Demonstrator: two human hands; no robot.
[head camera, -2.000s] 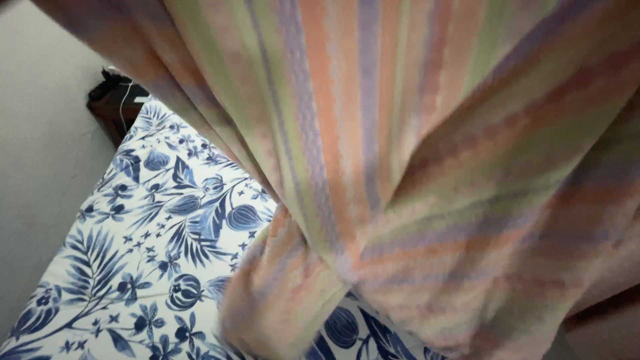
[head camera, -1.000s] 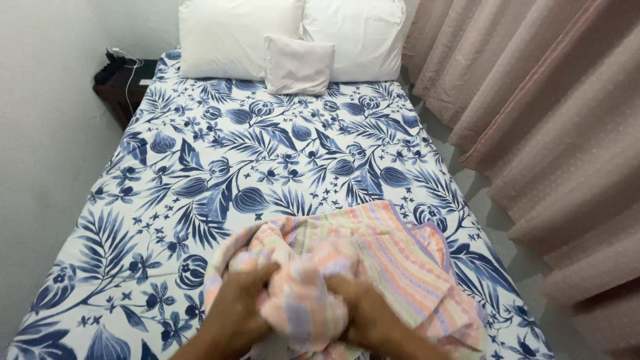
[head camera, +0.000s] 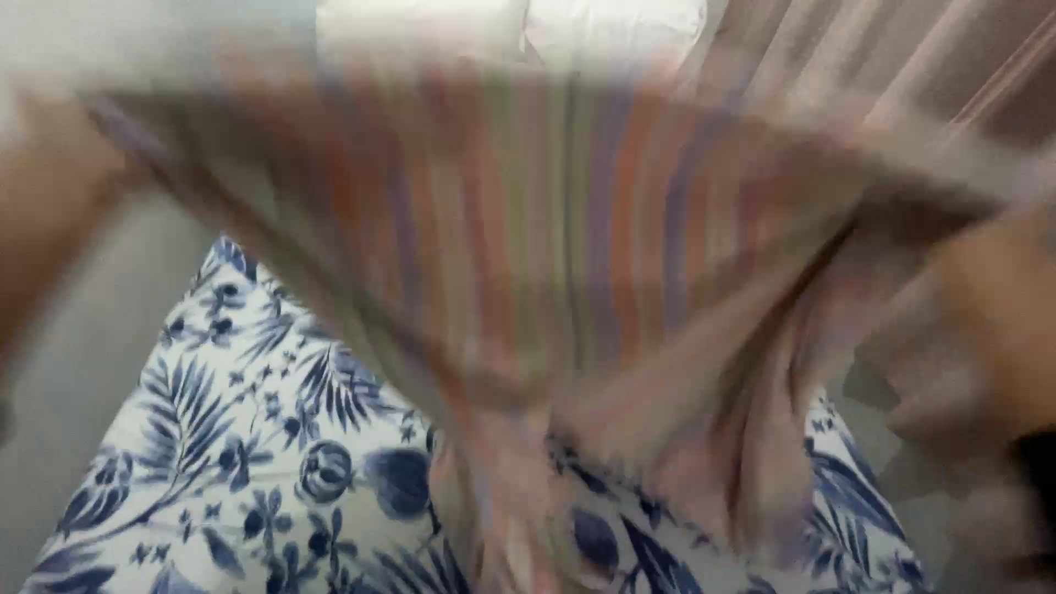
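A striped blanket (head camera: 528, 231) in orange, purple, green and pink is spread in the air between my hands, blurred by motion. Its upper left corner is in my left hand (head camera: 70, 124), at the left edge of the view. My right hand (head camera: 1011, 223), heavily blurred at the right edge, holds the opposite corner. The fingers of both hands are not clear. The blanket sags in folds toward the bed, whose white sheet with blue leaf and flower print (head camera: 247, 445) shows below and to the sides.
White pillows (head camera: 421, 25) lie at the head of the bed, partly hidden by the blanket. A pinkish curtain (head camera: 891, 58) hangs at the right. Grey wall stands at the left, and grey floor (head camera: 866, 379) shows beside the bed's right edge.
One second ago the blanket lay bunched on the bed with both my hands on it. Now it is lifted and stretched wide, and my hands have moved up and apart.
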